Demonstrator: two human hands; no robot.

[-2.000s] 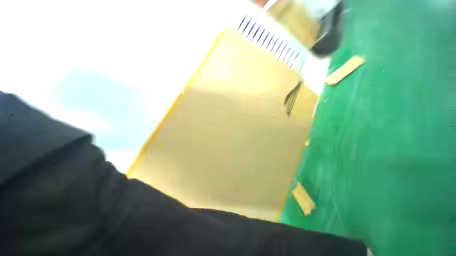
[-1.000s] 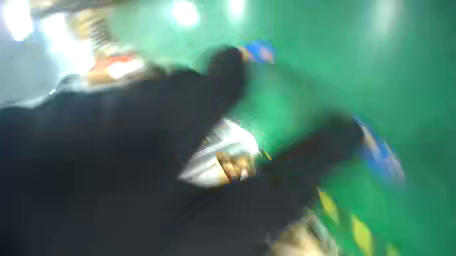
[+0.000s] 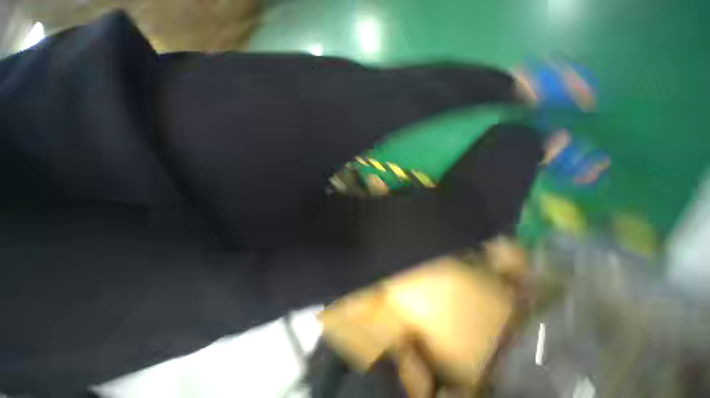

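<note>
The frame is strongly blurred and turned sideways. Neither of my hands can be made out. Two dark-clothed legs (image 3: 335,116) stretch from the left edge towards the upper right and end in feet in blue footwear (image 3: 560,84). Below them is a tan, carton-like thing (image 3: 455,311) with a dark brown patch at its lower edge; its contents cannot be told. No stool can be recognised.
Glossy green floor (image 3: 646,47) lies around the feet. Yellow-black floor tape (image 3: 395,169) shows between the legs. A white surface (image 3: 233,361) is at the bottom left. Blurred grey things (image 3: 592,326) fill the lower right, and a brown blur (image 3: 210,23) is at the top left.
The view has swung from the green surface and tan sheet to the legs and floor. Since one second ago the feet appear closer together and the tan thing shows larger at the bottom.
</note>
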